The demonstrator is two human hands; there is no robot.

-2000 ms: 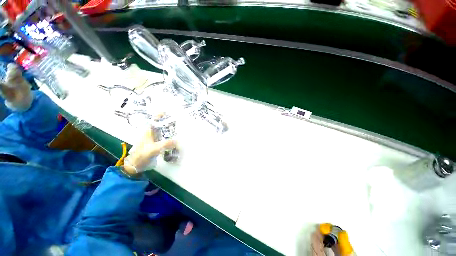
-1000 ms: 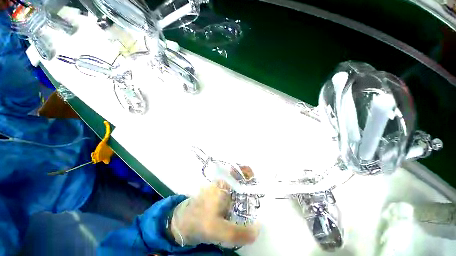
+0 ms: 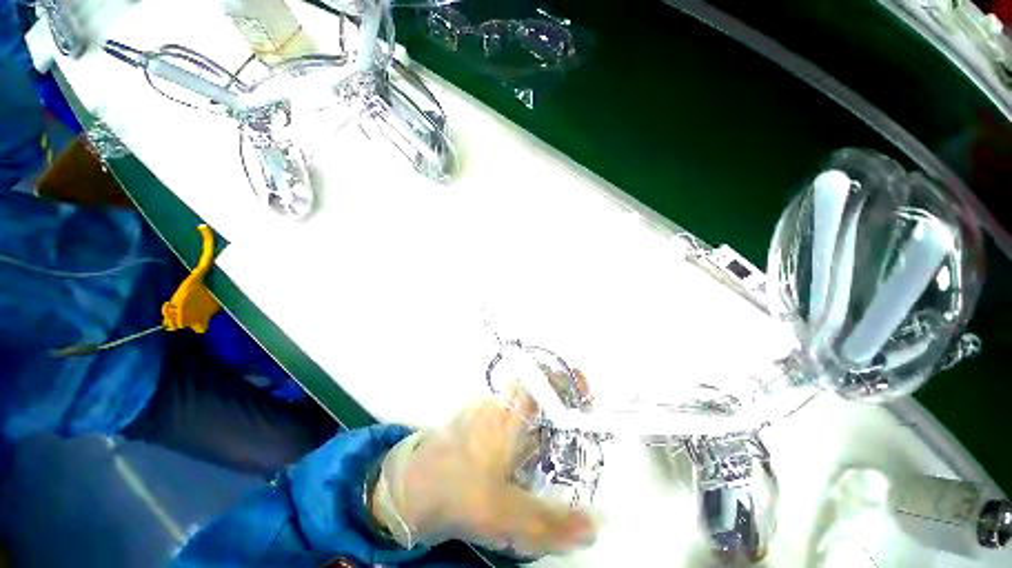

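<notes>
A mirror-silver balloon-dog figurine (image 3: pixel 738 499) stands on the white bench at the lower right. Its large rounded lobes (image 3: pixel 877 277) rise at the right, overlapping the green belt. Its thin tail end points up and left beside my hand. My left hand (image 3: pixel 477 472), in a thin whitish glove with a blue sleeve, comes from the bottom left. It is closed around the figurine's leg at the tail end, with the thumb in front and a fingertip showing behind. The leg's lower end is partly hidden and blurred. My right hand is out of the picture.
Another silver figurine (image 3: pixel 277 166) stands at the upper left, its top cut off. An orange clip (image 3: pixel 191 300) hangs at the bench's near edge. A labelled bottle (image 3: pixel 938 499) and white cloth (image 3: pixel 854 516) lie lower right. A white tag (image 3: pixel 736 266) is at the far edge.
Two seconds ago my left hand was at the upper-left figurine, and my right hand with orange cots showed at the bottom. Now my left hand grips the nearer figurine; my right hand is gone.
</notes>
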